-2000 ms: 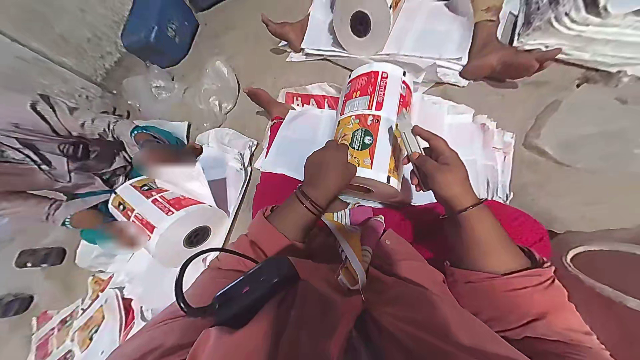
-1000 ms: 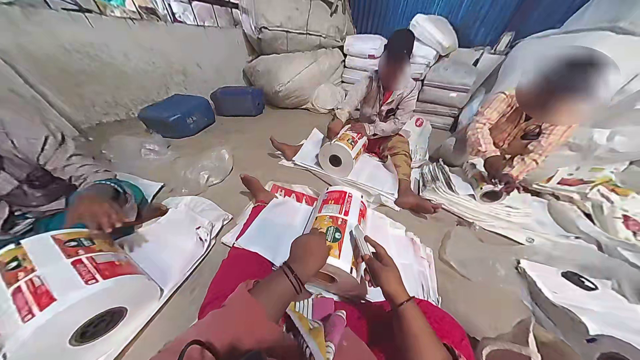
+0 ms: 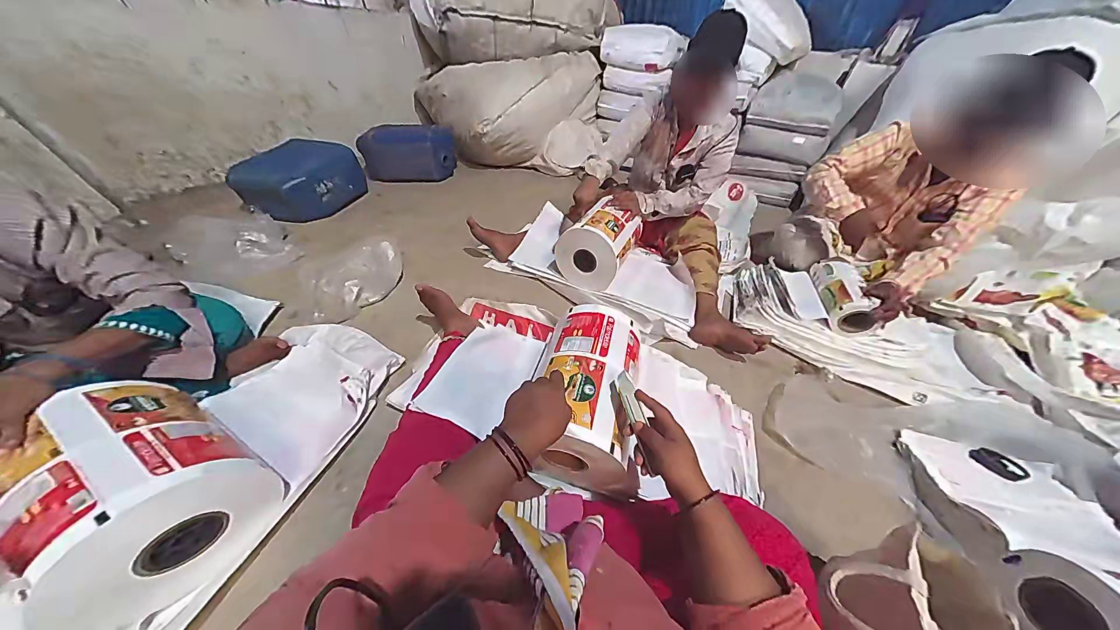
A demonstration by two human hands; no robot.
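A roll of printed label film (image 3: pixel 595 341), red, white and yellow, lies across white sheets (image 3: pixel 490 367) between my legs, its cardboard core facing me. My left hand (image 3: pixel 537 415) rests curled on the roll's left side; whether its fingers pinch the film cannot be told. In my right hand (image 3: pixel 667 442) is a small, flat, pale object (image 3: pixel 628 401), held against the roll's right side. Its exact kind is unclear. A striped cloth (image 3: pixel 551 551) lies in my lap.
At left a person's arm reaches over a large printed roll (image 3: pixel 166 516). Two people sit ahead with rolls (image 3: pixel 595 245) on stacked sheets. Blue jerrycans (image 3: pixel 297 179), clear plastic bags (image 3: pixel 354 276) and sacks (image 3: pixel 516 105) stand or lie behind. Another roll (image 3: pixel 1050 586) is at lower right.
The view has tilted up since two seconds ago, bringing the people ahead into sight. Both my hands stay at the same roll.
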